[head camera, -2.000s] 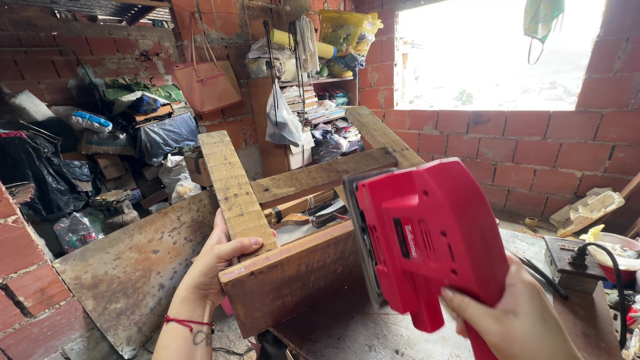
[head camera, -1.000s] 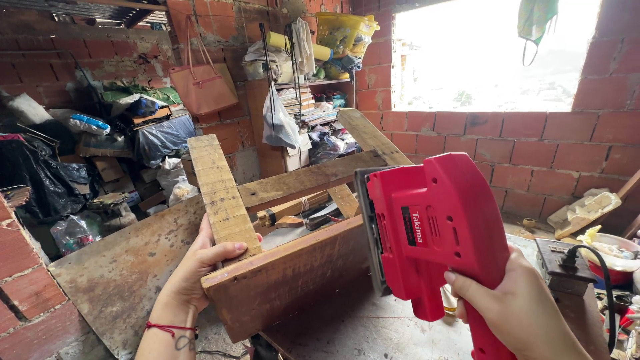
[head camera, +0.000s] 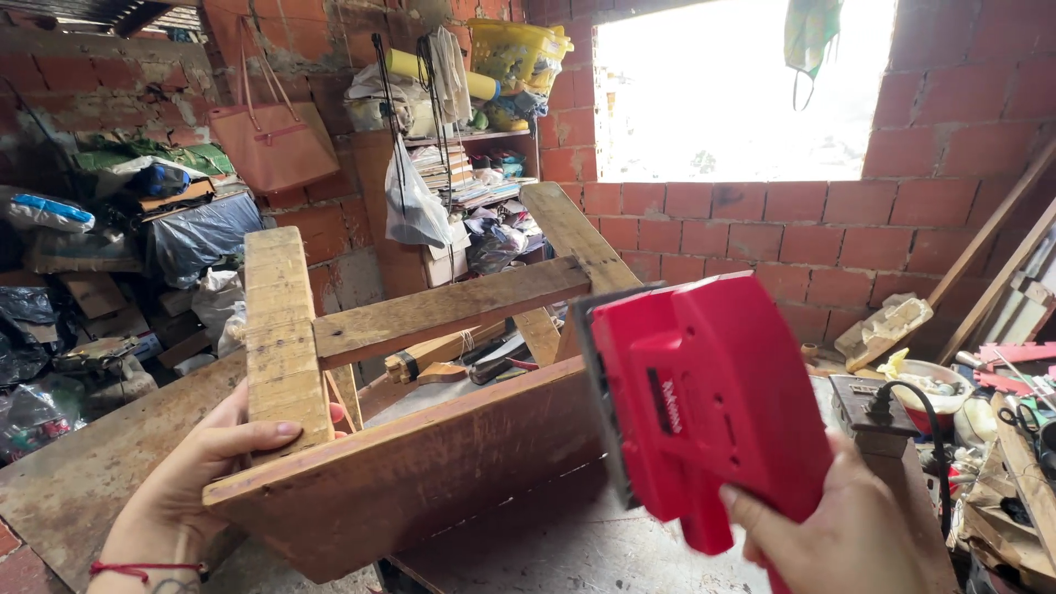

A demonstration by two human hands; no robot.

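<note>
My left hand (head camera: 223,454) grips the near-left leg of a wooden stool frame (head camera: 285,338), thumb on the leg beside the board edge. The frame lies tilted, its reddish-brown board (head camera: 412,478) facing me and its legs, joined by a crossbar, rising behind. My right hand (head camera: 825,520) is closed around the handle of a red electric sander (head camera: 709,396). The sander is held on edge, its dark flat pad turned left, near the right part of the board; whether they touch cannot be told.
Beneath the frame is a worn worktable (head camera: 528,540); hand tools and wood pieces (head camera: 445,363) lie behind the board. At the right stand a socket box (head camera: 870,404) with a black plug and cable, and a bucket (head camera: 936,384). A brick wall (head camera: 726,214) with a window rises behind.
The stool frame, held by my left hand, has changed its tilt, and its legs and crossbar now show higher in view. The sander remains in my right hand.
</note>
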